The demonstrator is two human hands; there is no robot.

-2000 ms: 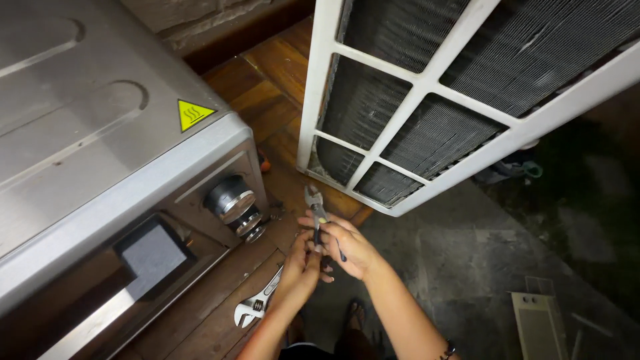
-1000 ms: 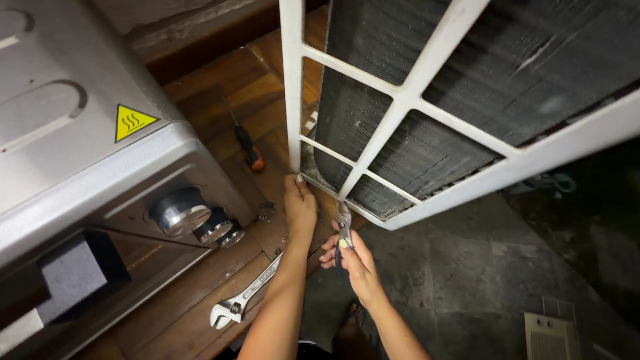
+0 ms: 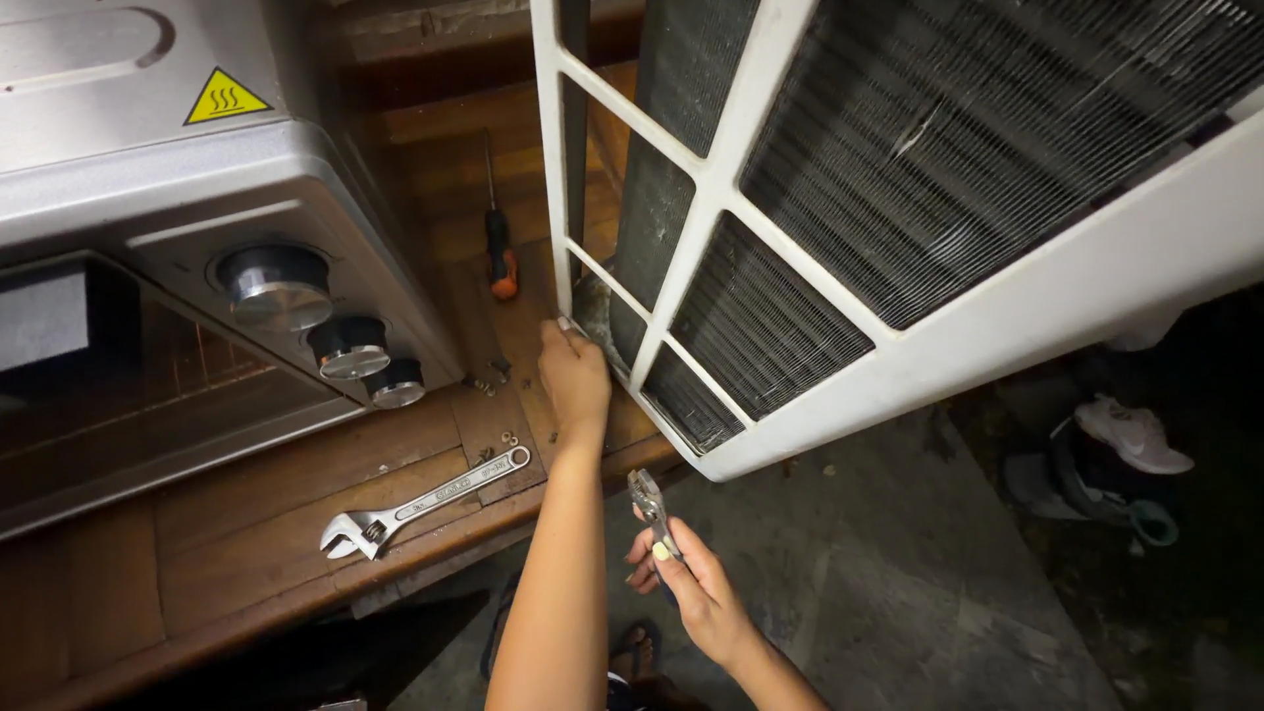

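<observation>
A white plastic-framed air conditioner unit (image 3: 716,188), with dark metal fins behind its grille, stands tilted over the wooden table's edge. My left hand (image 3: 576,380) touches the lower left edge of its frame; the fingertips are partly hidden there. Below the unit's bottom corner, my right hand (image 3: 691,583) holds a pair of pliers (image 3: 648,502), jaws pointing up and touching nothing. An adjustable wrench (image 3: 425,506) lies on the table to the left of my left forearm. Behind it are several small screws and nuts (image 3: 484,385). Farther back lies a screwdriver (image 3: 501,252) with a black and orange handle.
At the left, a metal toaster oven (image 3: 227,188) with knobs and a yellow hot-surface sticker stands on the wooden table (image 3: 267,553). The table's front edge runs beneath my left forearm. A light-coloured shoe (image 3: 1133,434) is at the right, beyond the grey floor (image 3: 889,573).
My hands were together around the pliers two seconds ago. My left hand has since moved to the unit's frame, and the right has drawn the pliers down from its bottom edge. The view has shifted.
</observation>
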